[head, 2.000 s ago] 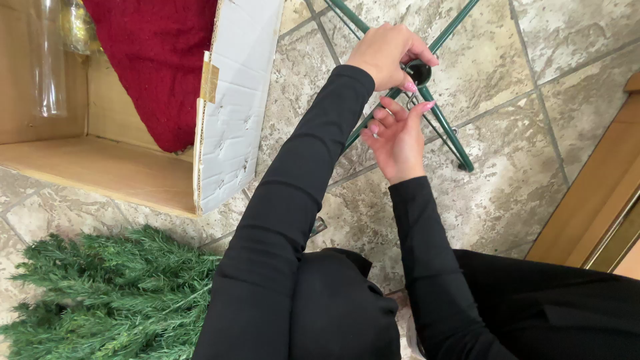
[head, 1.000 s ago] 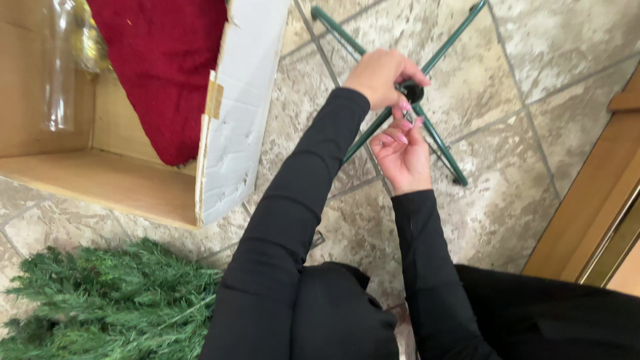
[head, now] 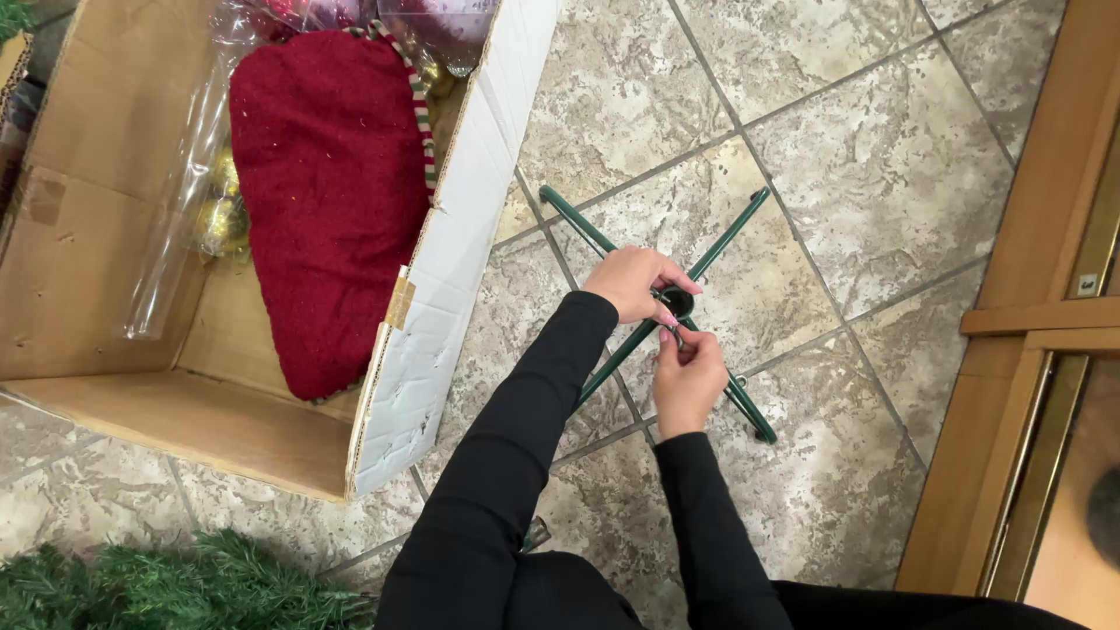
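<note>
A green metal Christmas tree stand [head: 732, 234] has its legs spread in an X on the tiled floor, with a dark round socket [head: 676, 302] at the centre. My left hand [head: 632, 284] grips that socket, its fingers around the left side and rim. Just below, my right hand [head: 691, 385] pinches a small metal piece, seemingly an eye screw [head: 677, 336], at the socket's side. The fingertips of both hands nearly meet there. Another metal ring [head: 741, 381] shows beside the lower right leg. The fingers hide part of the socket and the screw's tip.
At the left, an open cardboard box [head: 442, 289] holds a red fabric piece [head: 337, 201], clear plastic packaging and gold baubles [head: 223, 219]. Green artificial branches [head: 192, 586] lie at the lower left. Wooden furniture [head: 971, 437] borders the floor at the right.
The view has shifted, showing more of the box. Both hands stay at the stand's socket. My right fingers have closed in on the small metal piece at its side.
</note>
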